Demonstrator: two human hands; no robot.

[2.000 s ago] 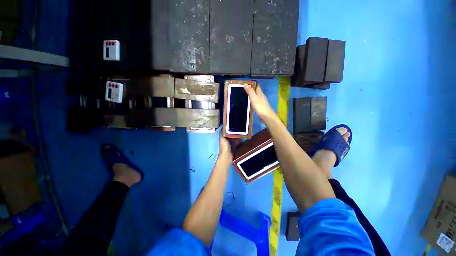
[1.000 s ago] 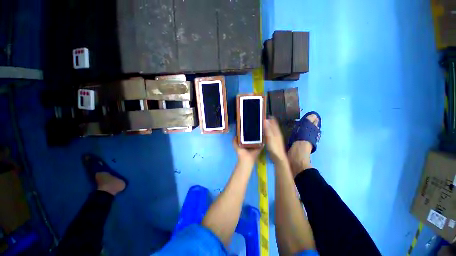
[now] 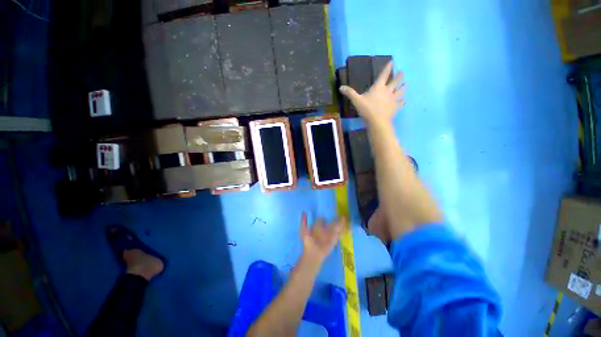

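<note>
Two filled jig stacks stand side by side on the floor, a left one (image 3: pixel 274 155) and a right one (image 3: pixel 323 153). Each shows an orange-brown frame around a white-bordered panel with a black centre. My left hand (image 3: pixel 320 237) is below the right stack, blurred, with fingers apart and holding nothing. My right hand (image 3: pixel 377 97) is spread, palm down, over the dark weight blocks (image 3: pixel 359 69) at upper right; whether it touches them is unclear.
Grey-brown weight bars (image 3: pixel 214 139) lie across more jig stacks at left. Wide dark slabs (image 3: pixel 247 62) stand behind. Two white timers (image 3: pixel 100 103) sit at far left. More dark blocks (image 3: pixel 375 295), a blue plastic stool (image 3: pixel 254 296), yellow floor line (image 3: pixel 349 263) and carton (image 3: pixel 574 247) are around.
The right jig stack, held in my hands before, now stands released beside the left one. My right hand has reached up to the blocks. My left hand has drawn back.
</note>
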